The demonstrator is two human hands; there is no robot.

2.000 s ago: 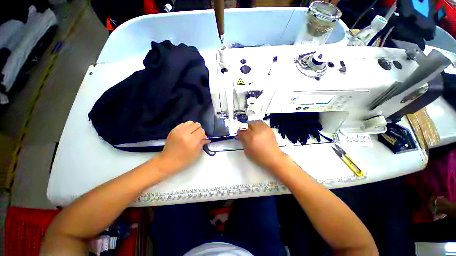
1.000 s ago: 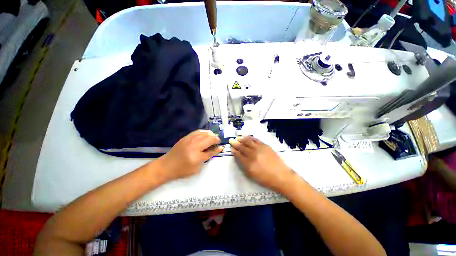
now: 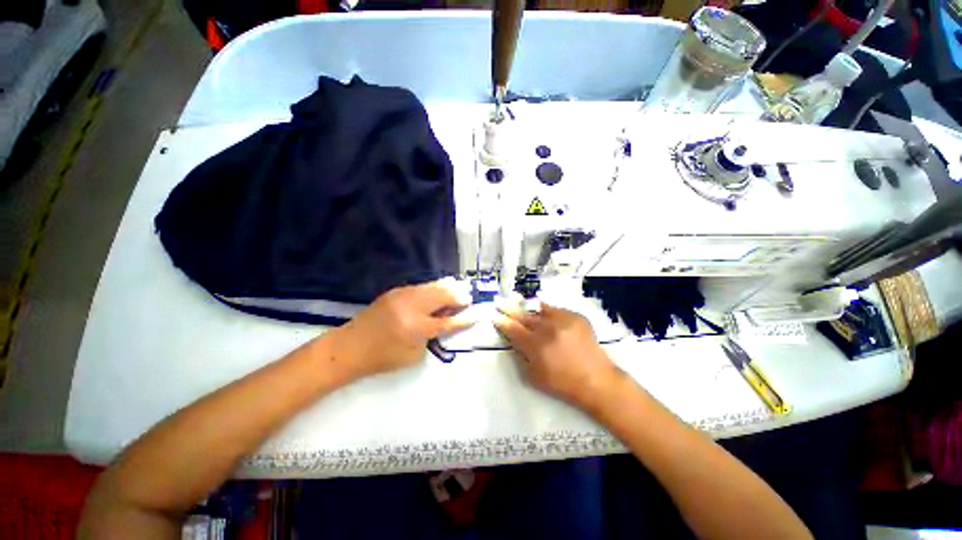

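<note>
The dark navy garment piece [image 3: 327,200] lies heaped left of the needle. A white strip [image 3: 285,304] shows along its front edge and runs under my left hand. My left hand [image 3: 406,325] holds the cloth edge just left of the presser foot. My right hand [image 3: 554,343] is at the front of the presser foot [image 3: 517,285], its fingertips at the work; whether they pinch cloth is hidden. A small dark loop [image 3: 441,351] shows below my left fingers. The white sewing machine [image 3: 633,200] stands behind my hands.
Black fringed pieces [image 3: 649,301] lie under the machine arm. Yellow-handled snips [image 3: 762,382] lie right of my right hand. A small black packet [image 3: 857,327] and tan bundle [image 3: 907,306] are far right. A glass jar [image 3: 709,58] and wooden-handled rod [image 3: 505,47] are behind.
The view has shifted. Both hands stay close together at the needle. The dark loop, visible two seconds ago and not one second ago, shows again below my left fingers.
</note>
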